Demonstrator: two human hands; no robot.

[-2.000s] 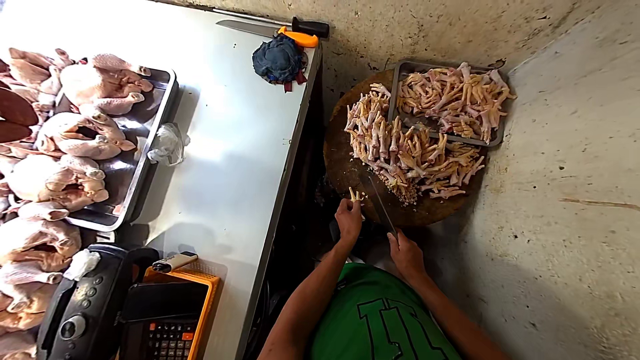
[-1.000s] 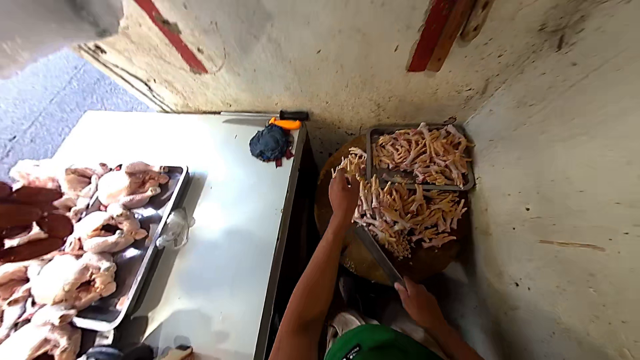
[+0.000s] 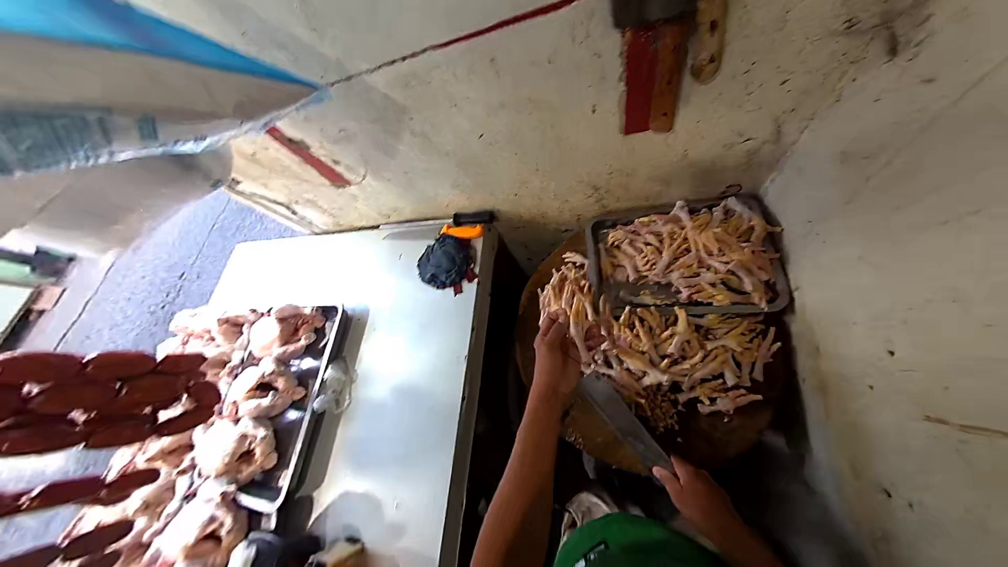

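Observation:
My right hand [image 3: 690,490] is closed on the handle of a knife [image 3: 622,417], whose wide blade points up and left over a round wooden chopping block [image 3: 602,441]. At the left of a pile of chicken feet [image 3: 654,346] on the block is my left hand [image 3: 557,350]; its fingers touch the feet, and whether it grips one cannot be told. A metal tray [image 3: 685,309] of more chicken feet [image 3: 693,252] rests at the block's far side. Small cut bits [image 3: 661,408] lie by the blade.
On the table [image 3: 378,425] to the left, a metal tray [image 3: 303,441] holds whole plucked chickens [image 3: 236,449]. Sausages [image 3: 102,394] hang beside them. A dark cloth [image 3: 445,261] and an orange-handled knife [image 3: 463,231] lie at the table's far corner. Walls [image 3: 890,315] stand behind and right of the block.
My left hand has gone from the block's near edge, where it held a chicken foot by the knife, up to the pile. The view has swung up and left.

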